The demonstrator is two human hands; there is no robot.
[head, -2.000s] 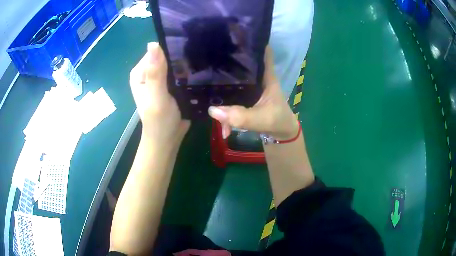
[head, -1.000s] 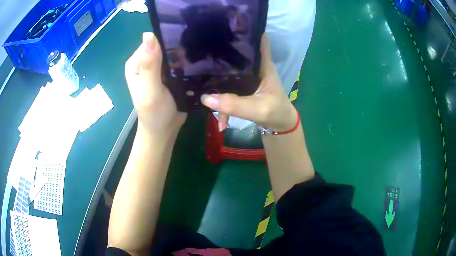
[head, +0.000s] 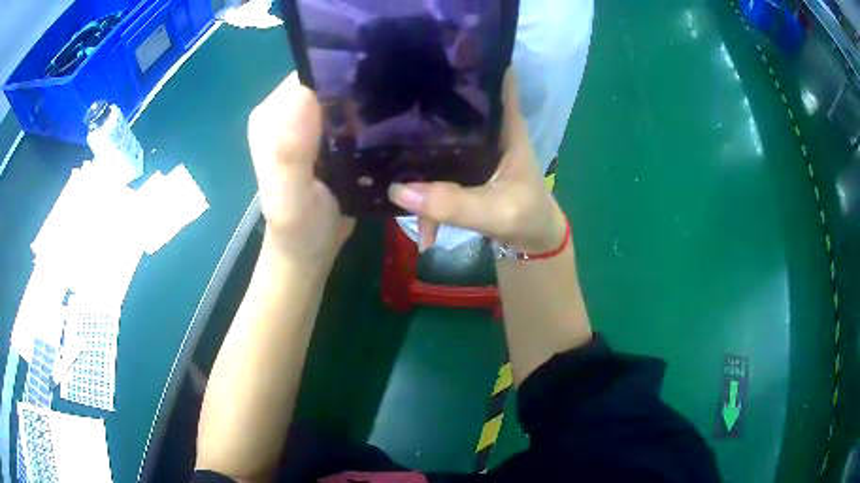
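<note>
A black smartphone point(head: 405, 104) is held upright in front of me, its top cut off by the upper edge of the picture. Its lit screen shows a dark shape on a purplish background, with camera controls below. My left hand point(head: 290, 170) grips its left side. My right hand point(head: 490, 193) grips its right side, with the thumb over the controls at the bottom of the screen. A red band and a beaded bracelet are on the right wrist.
On the green bench point(head: 203, 123) at left are a blue bin point(head: 104, 71), a white bottle point(head: 115, 141), white papers point(head: 94, 217) and printed sheets point(head: 88, 349). A red stool point(head: 443, 294) and someone's pale clothing point(head: 556, 66) are beyond the phone. Yellow-black tape marks the floor.
The phone and both hands have shifted slightly, first up, then a little back down. The right thumb stays at the lower part of the screen. The dark shape on the screen has changed.
</note>
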